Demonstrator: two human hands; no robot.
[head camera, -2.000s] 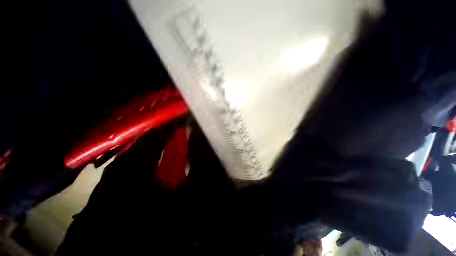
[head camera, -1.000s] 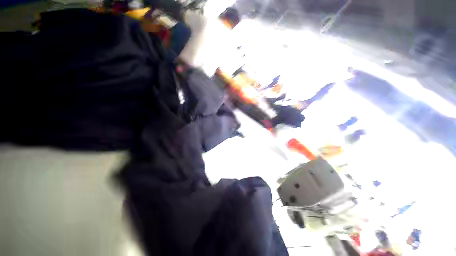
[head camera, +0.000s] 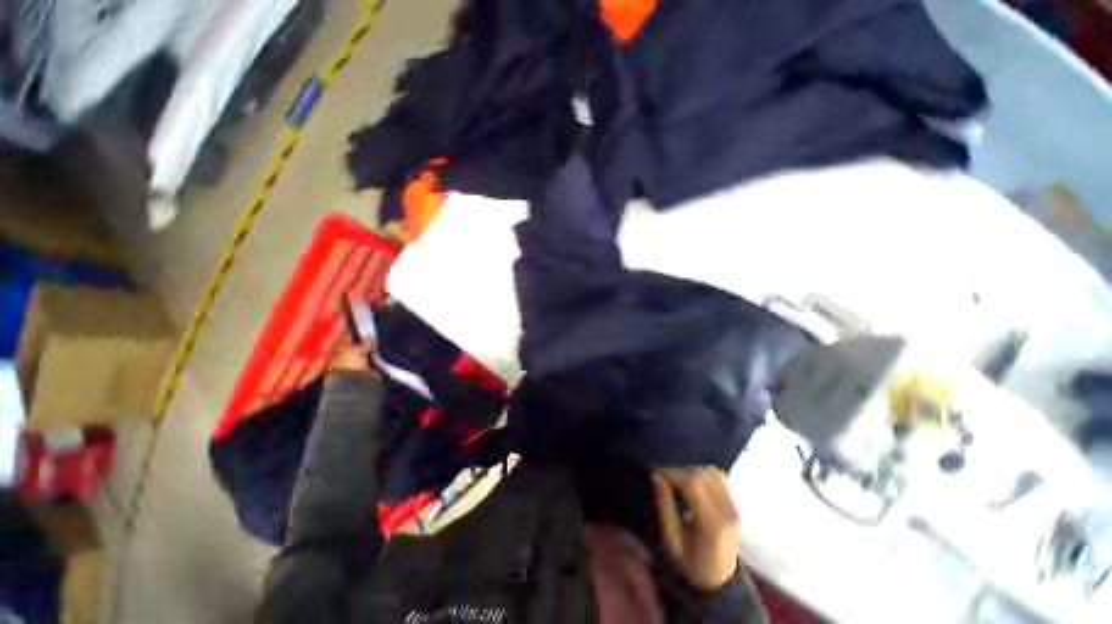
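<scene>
A dark navy garment lies across the white table, its lower part against the sewing machine head. My right hand is at the table's front edge, its curled fingers gripping the garment's dark cloth. My left hand is small and blurred over the red basket. It grips a dark piece with a light strip; its fingertips are not clear. More dark cloth hangs over the basket's near end. The needle area is not clearly visible.
More of the dark cloth with orange parts spreads over the table's far side. A grey-blue tub is behind the machine. Cardboard boxes and a yellow-black floor line are at the left.
The view has swung from blurred close-ups to the table, basket and lap. Both hands now show. The machine head appears further right and higher than one second ago.
</scene>
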